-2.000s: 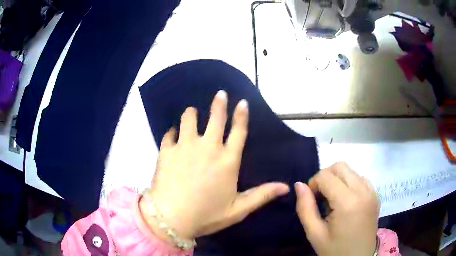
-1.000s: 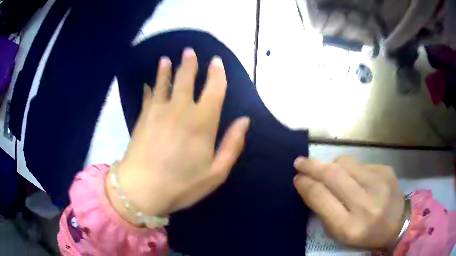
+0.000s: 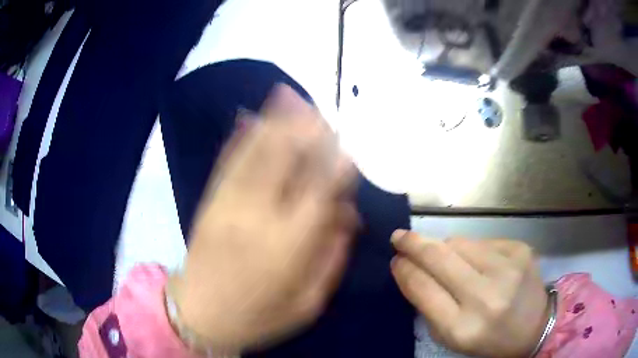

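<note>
A dark navy cut panel (image 3: 210,91) with a curved top lies flat in front of me, left of the machine bed. My left hand (image 3: 273,231) is blurred over the middle of the panel, its fingers bunched; whether it grips cloth cannot be told. My right hand (image 3: 476,287) pinches the panel's right edge between thumb and fingertips, just below its upper right corner. The lower part of the panel runs out of the picture between my wrists.
Long navy cut pieces (image 3: 105,140) lie at the left. The sewing machine head (image 3: 462,35) is at the upper right over its shiny bed (image 3: 448,161). Magenta and dark scraps (image 3: 603,124) lie at the right, with an orange handle (image 3: 634,241) at the edge. A purple item (image 3: 8,112) is far left.
My left hand has gone from spread flat on the panel to bunched and blurred. My right hand has moved from the lower edge up to the panel's right edge and holds it there.
</note>
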